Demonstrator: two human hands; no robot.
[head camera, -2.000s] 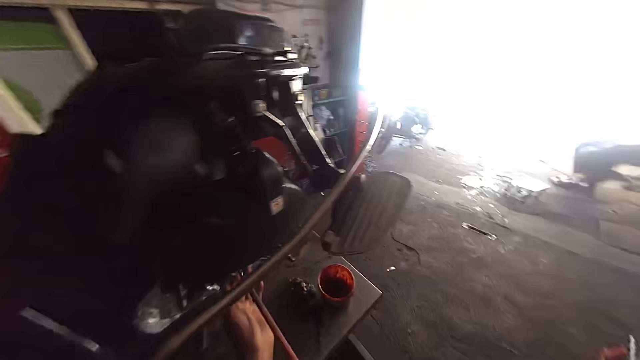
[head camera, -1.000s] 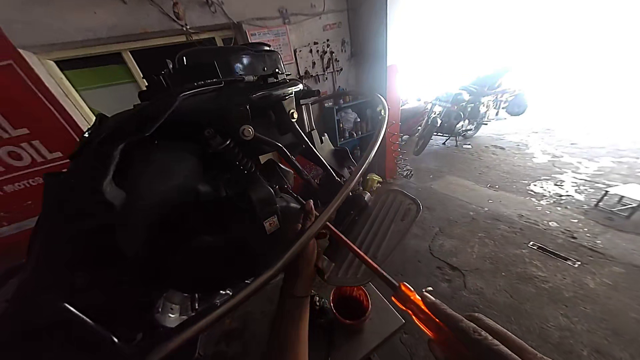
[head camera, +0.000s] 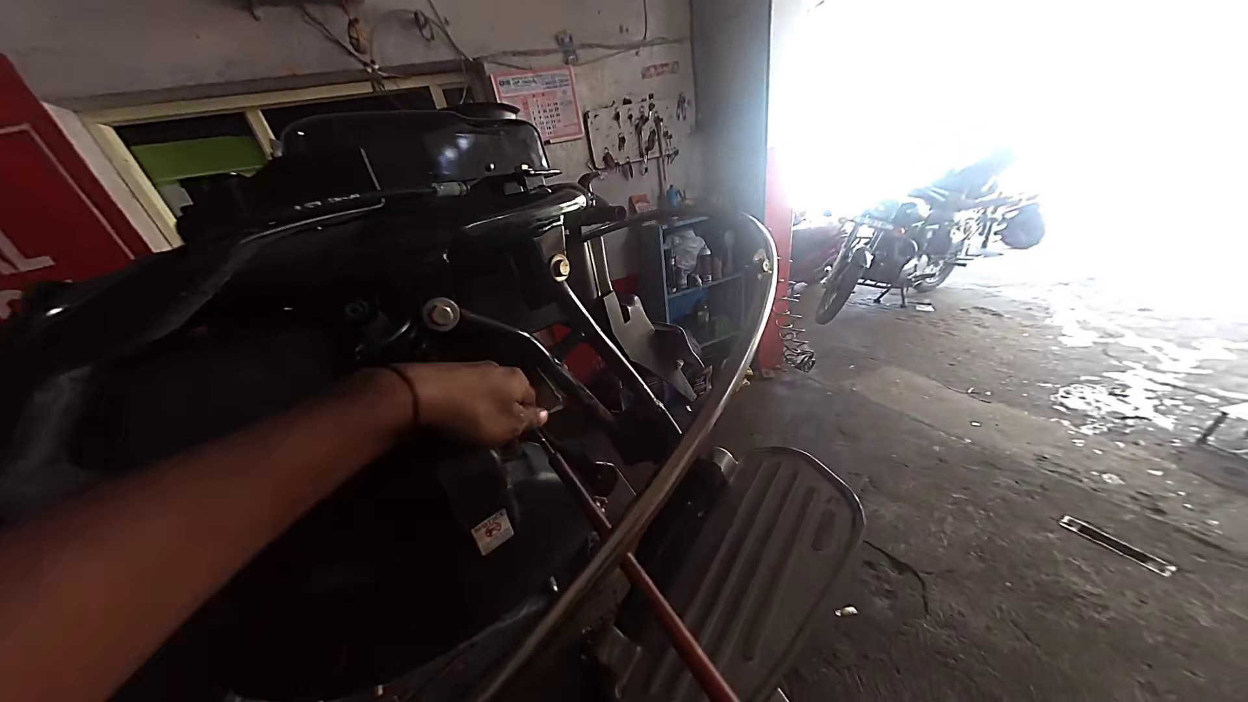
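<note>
My left hand (head camera: 478, 402) reaches in from the left with its fingers curled, among the frame parts of a black motorcycle. Its fingertips are at the upper end of a screwdriver's long reddish shaft (head camera: 663, 614); whether they pinch it or a small part is hidden. That shaft slants down to the right, crosses the curved metal guard bar (head camera: 717, 395) and leaves the view at the bottom, so its handle is out of sight. A bolt head (head camera: 441, 314) sits just above my left hand. My right hand is out of view.
A ribbed footboard (head camera: 770, 556) juts out at the lower right. Behind the motorcycle stand a blue shelf (head camera: 687, 283) with bottles and a tool board (head camera: 639, 132) on the wall. Another motorcycle (head camera: 907, 234) is parked near the bright doorway.
My left hand has moved up from below the guard bar to the frame parts. My right hand and the orange screwdriver handle, seen a second ago, have left the view.
</note>
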